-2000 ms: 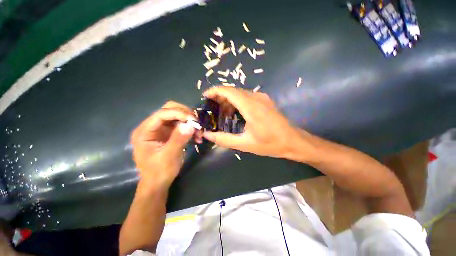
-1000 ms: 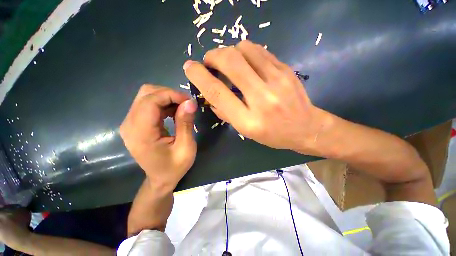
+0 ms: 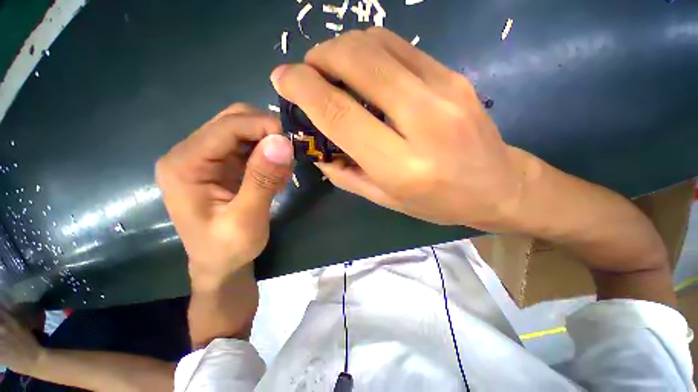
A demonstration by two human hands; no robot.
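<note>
My right hand (image 3: pixel 413 130) is closed over a black device sub-assembly (image 3: pixel 295 115), which it mostly hides. An orange-gold flex circuit (image 3: pixel 311 145) shows at the device's left end, with a dark round part just above it. My left hand (image 3: pixel 229 176) is at that end, thumb and forefinger pinched together beside the gold patch. A tiny pale bit shows near the left thumb tip; I cannot tell whether the fingers hold it. Cream strips (image 3: pixel 334 11) lie in a loose pile beyond my hands, cut off by the top edge.
Tiny white specks (image 3: pixel 46 245) are scattered at far left on the dark green bench (image 3: pixel 153 61). A pale rail (image 3: pixel 30 57) curves at upper left. Another person's arm (image 3: pixel 99 367) is at lower left. A cardboard box (image 3: pixel 559 272) is below at right.
The view has shifted, so the strip pile sits higher and the units at upper right have almost left the picture. My right hand has turned from gripping the device's sides to covering it from above.
</note>
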